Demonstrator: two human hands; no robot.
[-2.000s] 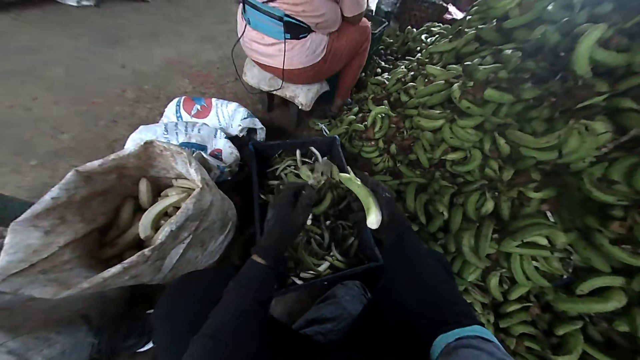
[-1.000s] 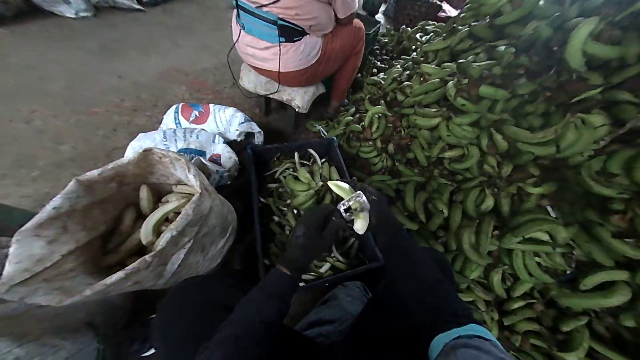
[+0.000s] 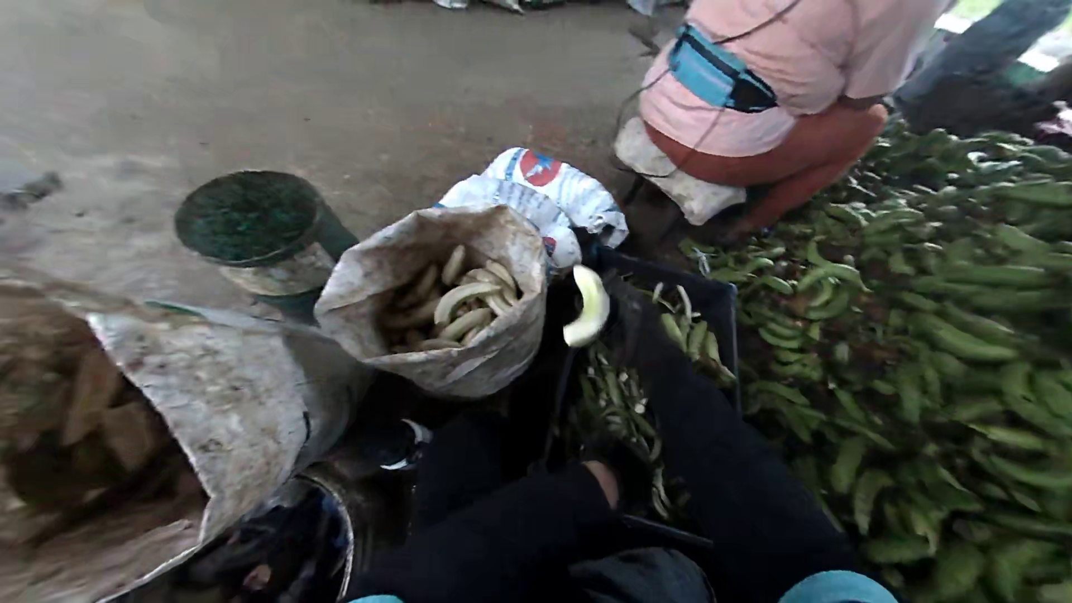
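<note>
My right hand, dark-gloved, is raised over the left side of a dark crate, with a peeled plantain at its fingertips. Whether the fingers still grip the plantain is unclear. Left of it stands an open woven sack with peeled plantains inside. My left hand, also dark-gloved, is low over the green peels in the crate; its fingers are hard to make out against the dark, and what it holds cannot be told.
A large heap of green plantains covers the right side. A person sits on a low stool ahead. White printed sacks lie behind the open sack. A green bucket and another open sack are at the left.
The right hand has moved left toward the open sack with the plantain, which now looks fully peeled. The left hand has lowered toward the near part of the crate. The view has swung left.
</note>
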